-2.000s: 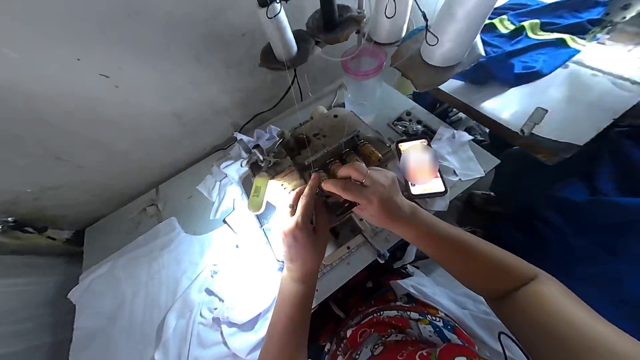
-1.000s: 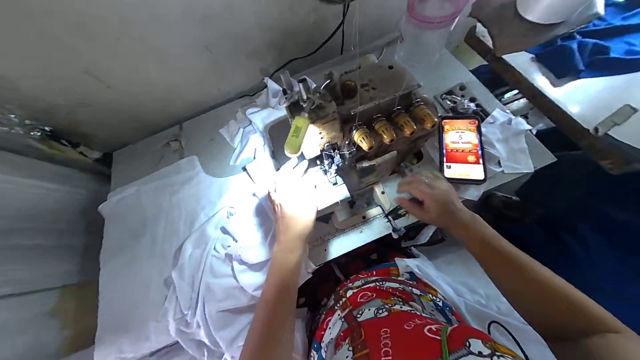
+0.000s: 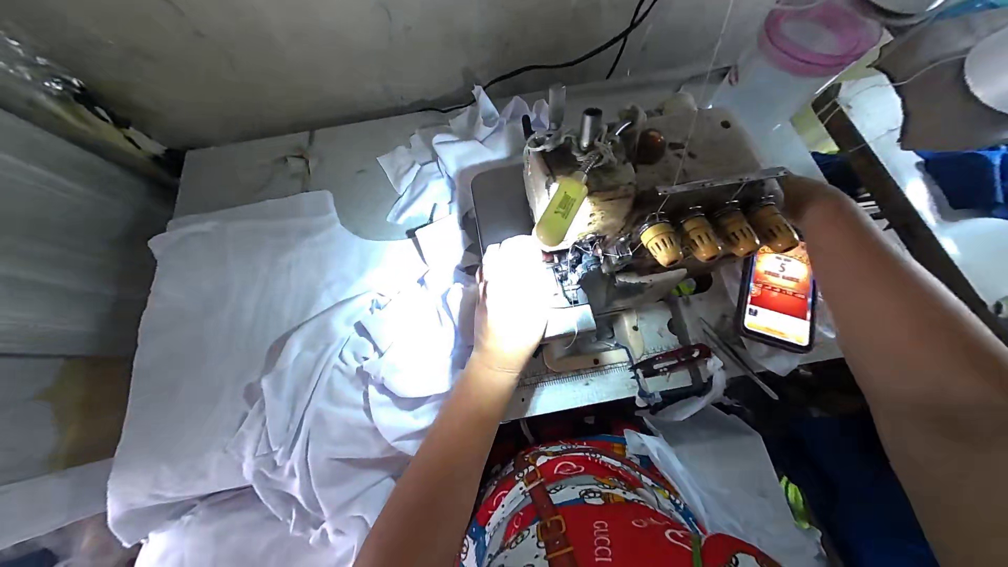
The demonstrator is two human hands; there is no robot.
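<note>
An overlock sewing machine stands on the worktable, with several yellow tension dials across its front and a yellow-green lamp hanging at its head. My left hand, washed out by bright light, lies left of the needle area and touches the machine's front plate; its fingers' hold cannot be made out. White fabric spreads beside and under that hand. My right arm reaches past the dials on the right, and the right hand is mostly hidden behind the machine.
A lit smartphone lies right of the machine. Metal tweezers and a small dark red-handled tool lie near the table's front edge. White scraps are heaped behind the machine head. A clear container with a pink rim stands at the back right.
My right hand was at the machine's front, right of the needle area, and has moved up behind its right side. My left hand remains by the needle area.
</note>
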